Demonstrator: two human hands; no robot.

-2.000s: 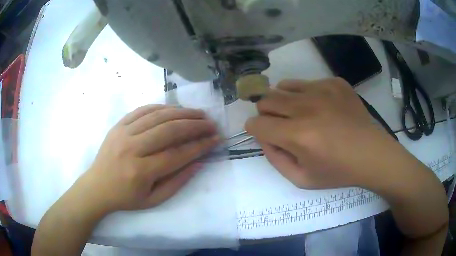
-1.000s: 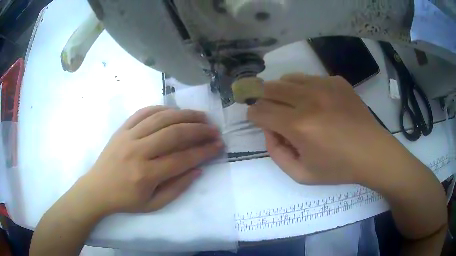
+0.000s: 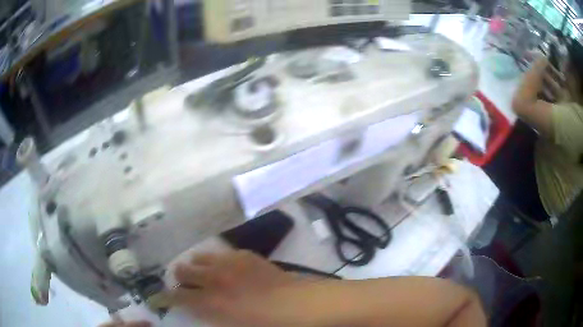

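The cream-white sewing machine (image 3: 192, 159) fills the view, blurred by motion. My right hand (image 3: 224, 287) is low under the machine head, its fingertips close to the needle area, beside a tan knob-like part; whether it grips anything is unclear. Only blurred fingertips of my left hand (image 3: 128, 324) show at the bottom edge, the rest cut off. A small patch of white fabric (image 3: 137, 313) seems to show by those fingertips. The white tension dial (image 3: 123, 262) is on the head. The needle and presser foot cannot be made out.
Black shears (image 3: 337, 221) and a dark smartphone (image 3: 263, 232) lie under the arm, right of the head. A white paper strip (image 3: 300, 181) is on the arm; a control panel (image 3: 307, 18) is behind. A red basket (image 3: 500, 142) and another person (image 3: 566, 150) are at the right.
The view has swung up and right, so the machine's top and the neighbouring person now show. My left hand has almost left the picture; my right hand appears lower and further left.
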